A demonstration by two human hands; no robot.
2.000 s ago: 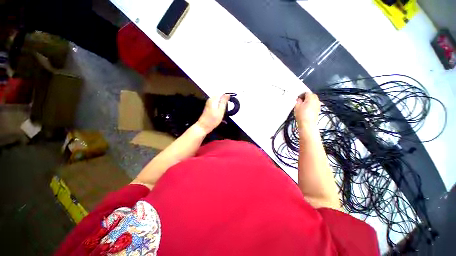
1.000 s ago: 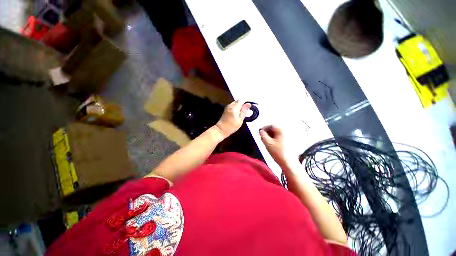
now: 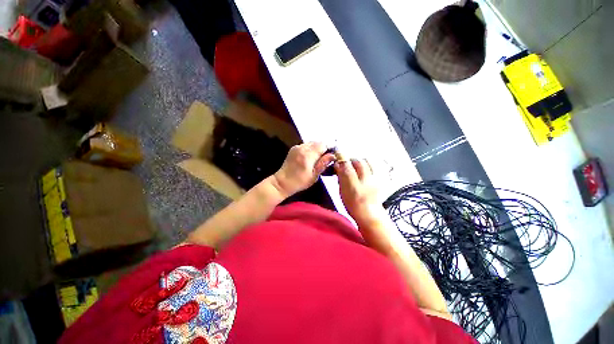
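My left hand (image 3: 301, 168) grips a small coiled black cable bundle (image 3: 330, 164) over the near edge of the white bench. The bundle is mostly hidden by my fingers. My right hand (image 3: 355, 183) is against the bundle from the right, with its fingertips touching it beside the left fingers. Whether it pinches a tie cannot be seen. A loose pile of tangled black cables (image 3: 464, 242) lies on the bench to the right of my right hand. Several short black ties (image 3: 411, 125) lie on the grey strip.
An open carton (image 3: 195, 127) with black bundles stands on the floor left of the bench. A smartphone (image 3: 297, 47) lies on the bench. A dark brown round basket (image 3: 451, 44), a yellow device (image 3: 536, 96) and a red-and-black box (image 3: 590, 182) are at the far side. A red stool (image 3: 242, 67) stands beside the bench.
My right hand has moved from the cable pile to the bundle and now meets my left hand there. The bundle has become mostly covered by fingers. The view has shifted, bringing in the basket.
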